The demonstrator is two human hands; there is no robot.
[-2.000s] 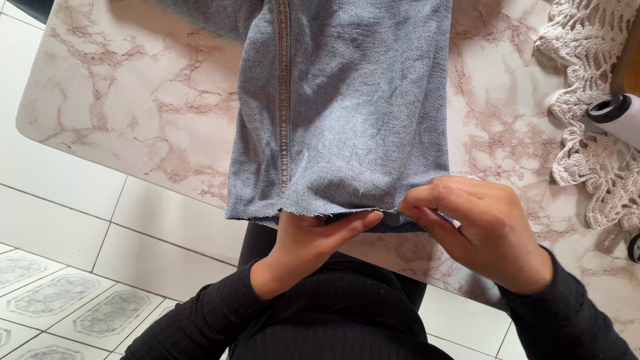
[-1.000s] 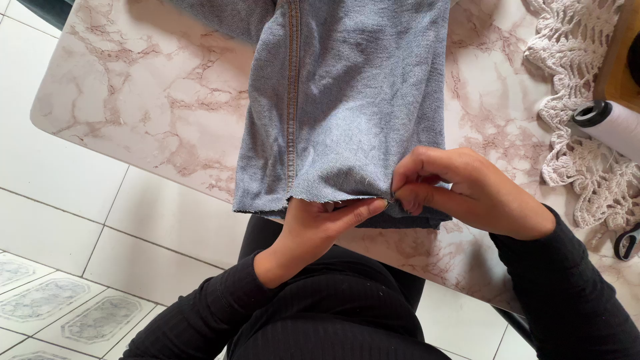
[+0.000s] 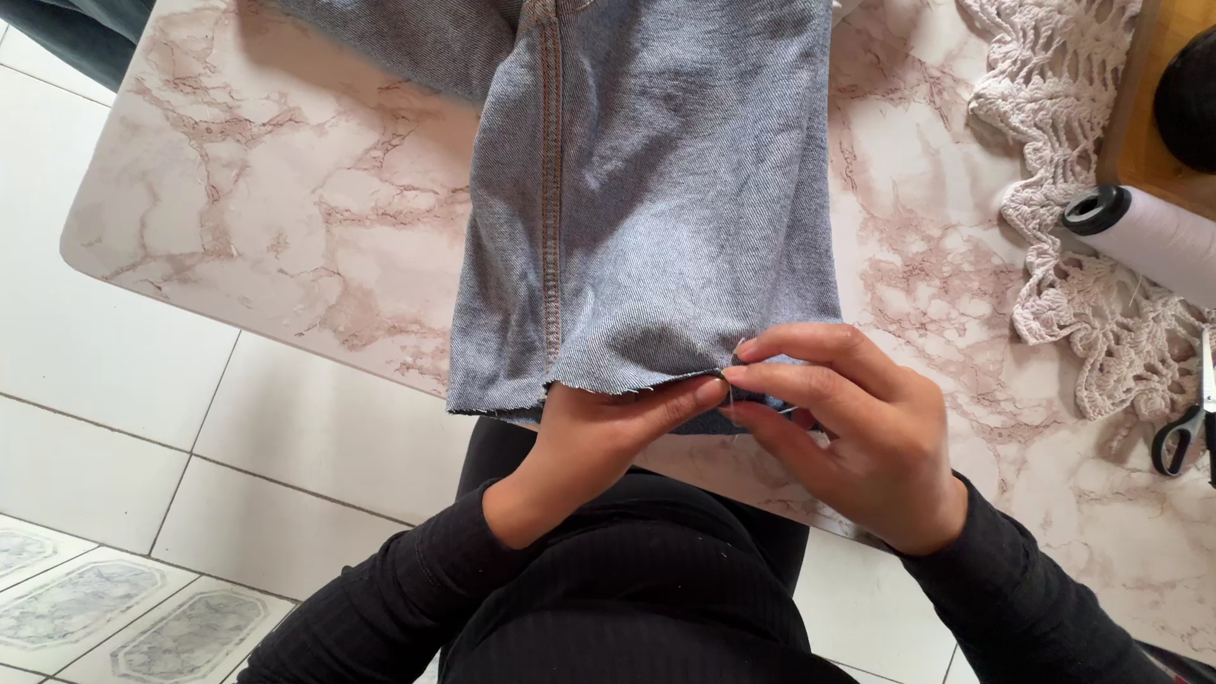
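A blue denim trouser leg (image 3: 665, 218) lies over the table, its frayed cut edge toward me. My left hand (image 3: 608, 432) has its fingers inside the leg opening and its thumb on top, pinching the raw edge. Close beside that thumb, my right hand (image 3: 845, 413) holds the edge and a thin light thread (image 3: 731, 389) between thumb and fingertips. Whether a needle is among those fingers cannot be told. A stitched double seam (image 3: 551, 190) runs up the leg.
On the marble-patterned table (image 3: 285, 218), a white crocheted cloth (image 3: 1045, 190) lies at the right. A cone of pale thread (image 3: 1154, 237) rests on it, with black-handled scissors (image 3: 1181, 439) nearer me. A wooden surface (image 3: 1135, 123) bearing a dark round object (image 3: 1187, 104) is at the upper right.
My right fingers have spread somewhat at the denim edge, and thin thread now shows by them. My left hand keeps its pinch on the edge.
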